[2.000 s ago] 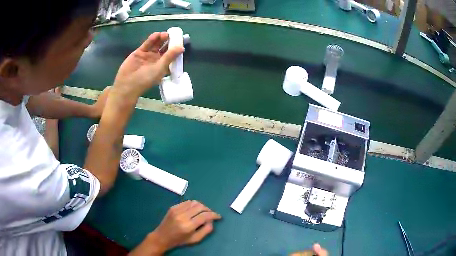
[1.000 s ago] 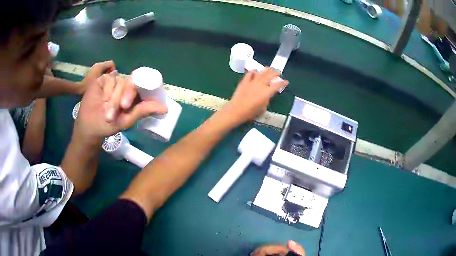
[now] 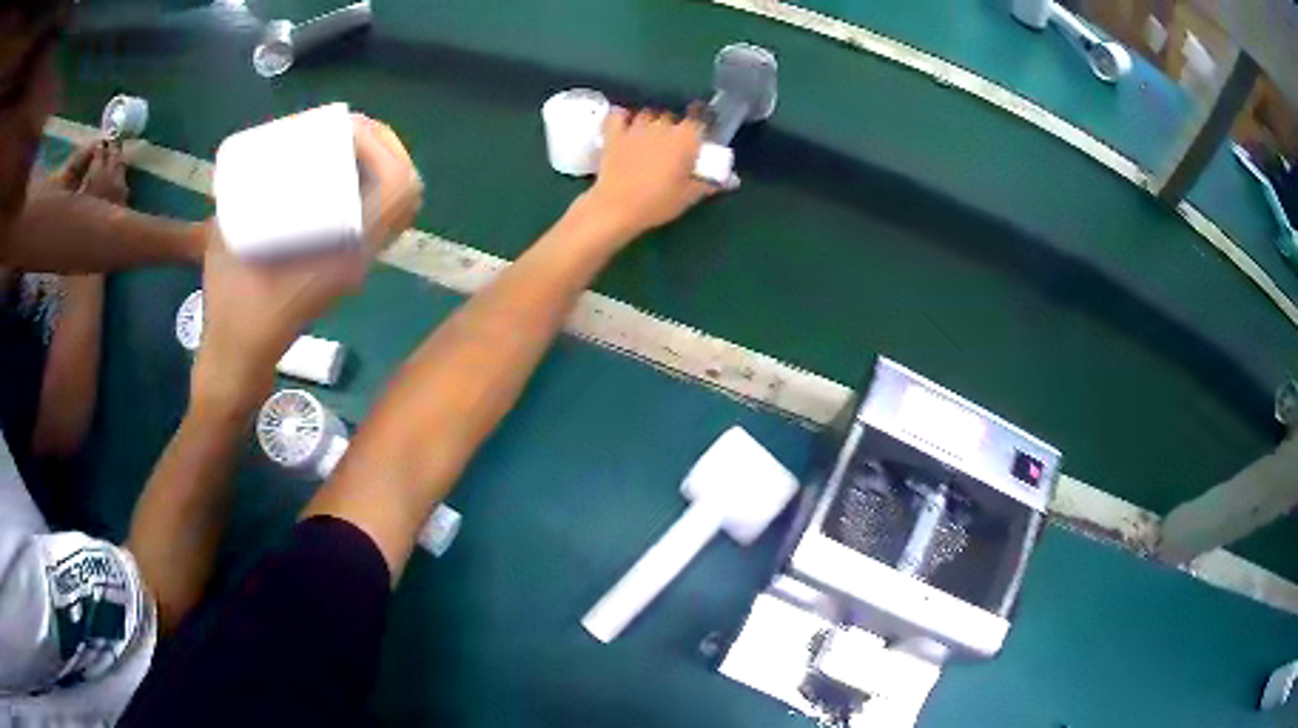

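Observation:
My left hand [image 3: 648, 168], with a dark sleeve, reaches over the conveyor belt and closes over the handle of a white handheld fan [image 3: 575, 131]. The fan's round head shows left of the hand and its handle end shows to the right. A second fan [image 3: 745, 86], grille up, lies just beyond my fingers. A white fan [image 3: 740, 486] lies on the green mat left of the screw feeder [image 3: 925, 523]. My right hand is not in view.
At the left, a person in a white shirt holds up a white fan [image 3: 289, 182]. More fans [image 3: 293, 430] lie on the mat near that person's arm. The pale belt edge [image 3: 698, 366] crosses the view. A metal post [image 3: 1210, 131] stands upper right.
My left hand has moved from the mat to the belt and closed over a fan handle. The belt fans have shifted left. My right hand has left the bottom edge. The neighbour's raised fan has moved left.

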